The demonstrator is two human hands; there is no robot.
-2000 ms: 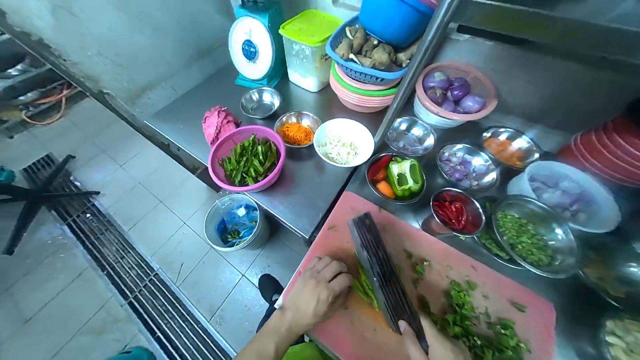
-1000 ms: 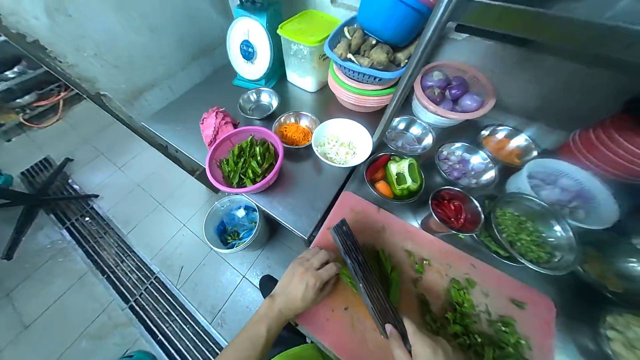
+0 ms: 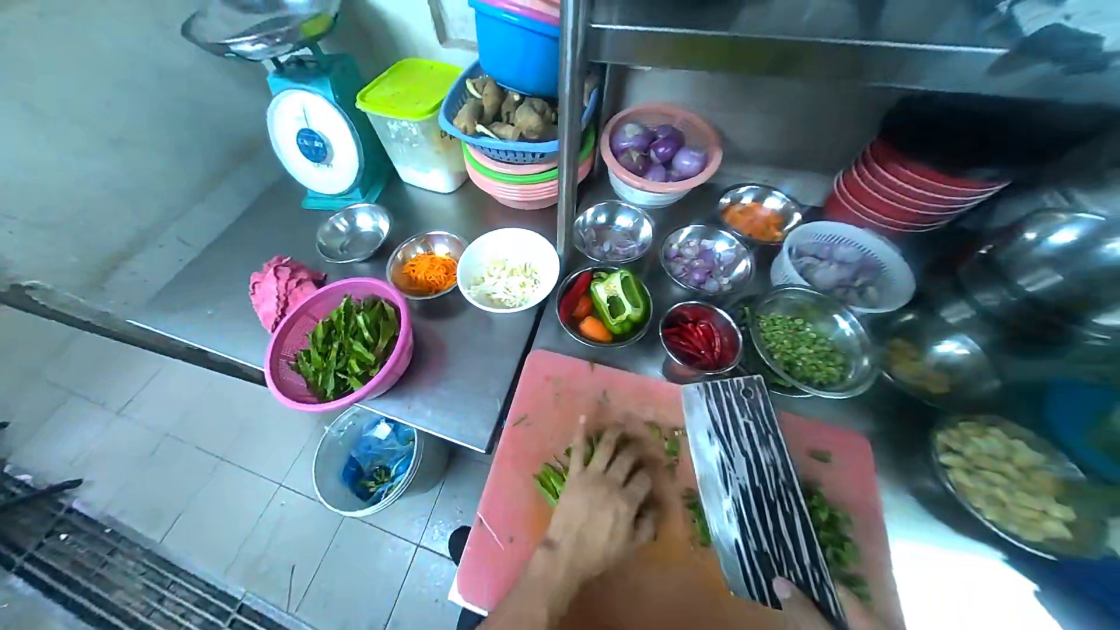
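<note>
My left hand point(image 3: 604, 499) lies over a small bunch of green leaves point(image 3: 553, 479) on the pink cutting board point(image 3: 560, 394); its fingers are blurred, so whether it grips them cannot be told. At the bottom right, my right hand point(image 3: 809, 605) holds the handle end of a cleaver point(image 3: 744, 481) with a dark, streaked blade, which lies flat-side up over the board. Chopped greens point(image 3: 831, 534) lie right of the blade, partly hidden by it. More whole green leaves point(image 3: 350, 346) fill a pink plastic basket point(image 3: 284, 354) at the left.
Behind the board stand metal bowls of red chillies point(image 3: 700, 339), cut green pepper point(image 3: 619, 302) and chopped green pieces point(image 3: 801, 348). Peeled garlic point(image 3: 1006, 481) is at the right. A bucket point(image 3: 420, 464) stands below the table's edge. A metal shelf post point(image 3: 573, 131) rises behind the bowls.
The cleaver has moved right, away from my left hand, and its broad side now shows. My left hand has shifted over the greens. The view has shifted somewhat.
</note>
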